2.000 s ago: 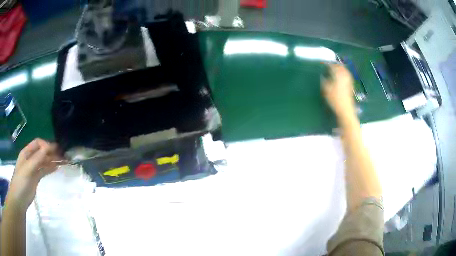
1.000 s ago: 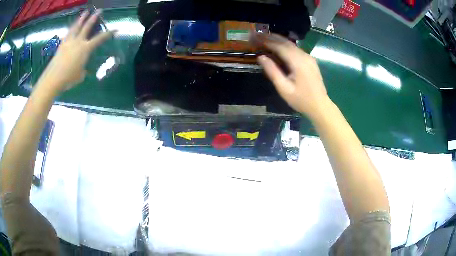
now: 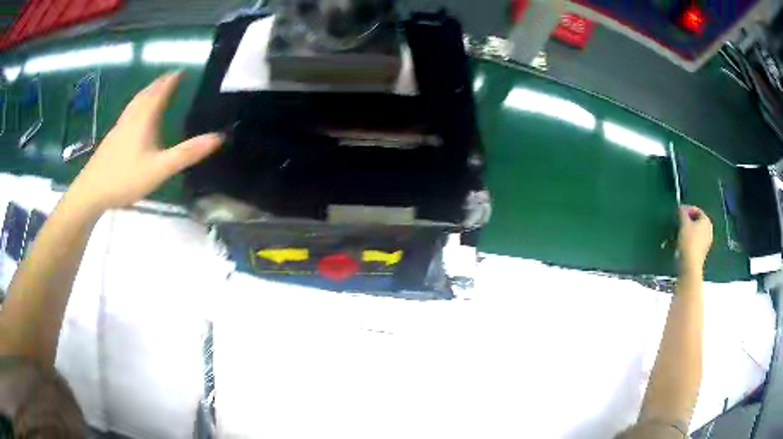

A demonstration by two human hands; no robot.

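The black press machine (image 3: 335, 163) stands left of centre, its grey press head (image 3: 335, 60) down, with the orange fixture hidden. Its front panel shows a red round spot (image 3: 337, 267) between two yellow arrows. My left hand (image 3: 137, 154) is at the machine's left side, over the belt, thumb and fingers apart, with nothing seen in it. My right hand (image 3: 694, 233) is at the far right over the belt, fingers closed on the lower end of a thin phone frame (image 3: 676, 176) that stands up from them.
The green conveyor belt (image 3: 567, 189) runs behind the white cover (image 3: 515, 343). Several frames (image 3: 81, 116) lie on the belt at left, another at far right near a black tray (image 3: 761, 210). Dark slim phones lie at left on the cover. A control box (image 3: 670, 21) is upper right, a red tray (image 3: 60, 17) upper left.
The press head now covers the orange fixture and its workpiece. My right hand has moved from the fixture to the far right belt and taken hold of a frame. My left hand is lower, nearer the machine.
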